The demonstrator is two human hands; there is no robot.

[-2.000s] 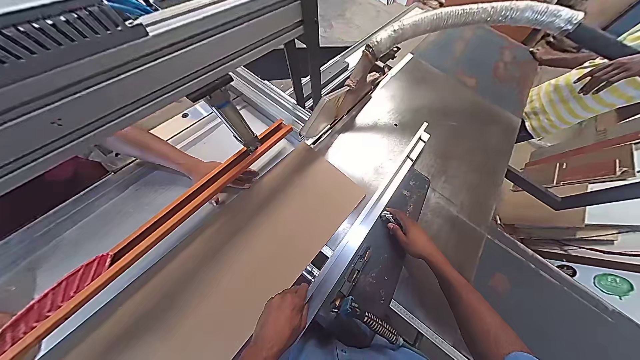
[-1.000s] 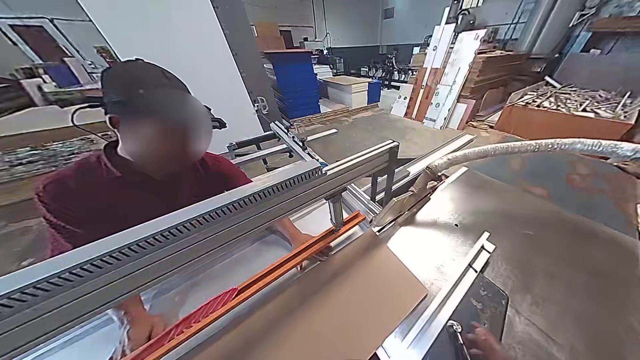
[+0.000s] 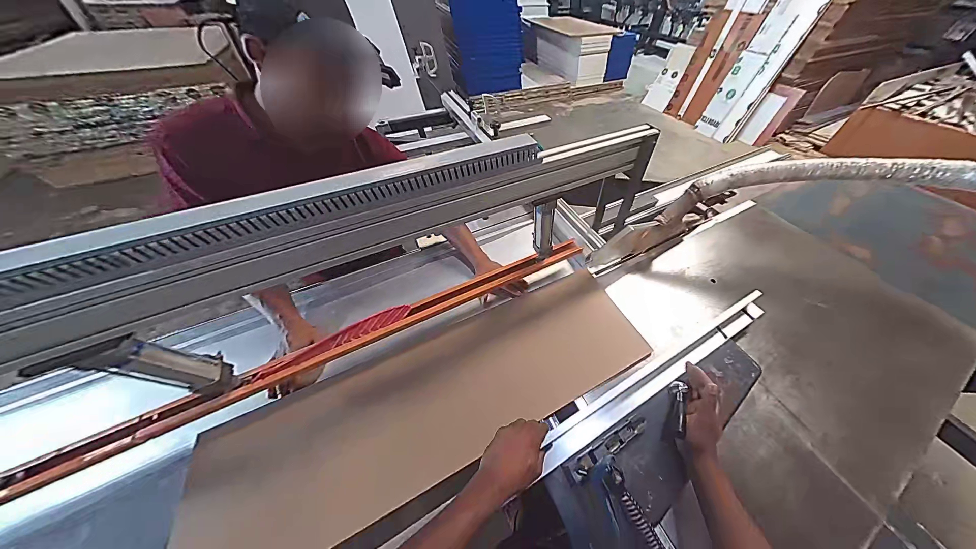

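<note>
A brown flat board (image 3: 427, 389) lies on the sliding table saw, between the orange pressure beam (image 3: 473, 286) and the aluminium rip fence (image 3: 640, 400). My left hand (image 3: 515, 457) is curled around the near side of the fence, beside the board's near edge. On the black fence carriage (image 3: 732, 377), my right hand (image 3: 701, 408) closes against a metal lever (image 3: 679, 412); its palm side is partly hidden. A narrow gap separates the board from the fence at its far right corner. The blade is not visible.
A co-worker (image 3: 252, 160) in a dark red shirt stands across, both hands by the orange beam. A metal overhead beam (image 3: 343, 221) with a pneumatic cylinder (image 3: 543, 229) spans the saw. A silver hose (image 3: 839, 171) reaches the saw guard (image 3: 633, 240). Stacked panels (image 3: 572, 46) stand behind.
The view has swung up from the hands, then partly back down. The co-worker's face and shoulders, out of view two seconds ago, now show. My hands remain at the fence and carriage.
</note>
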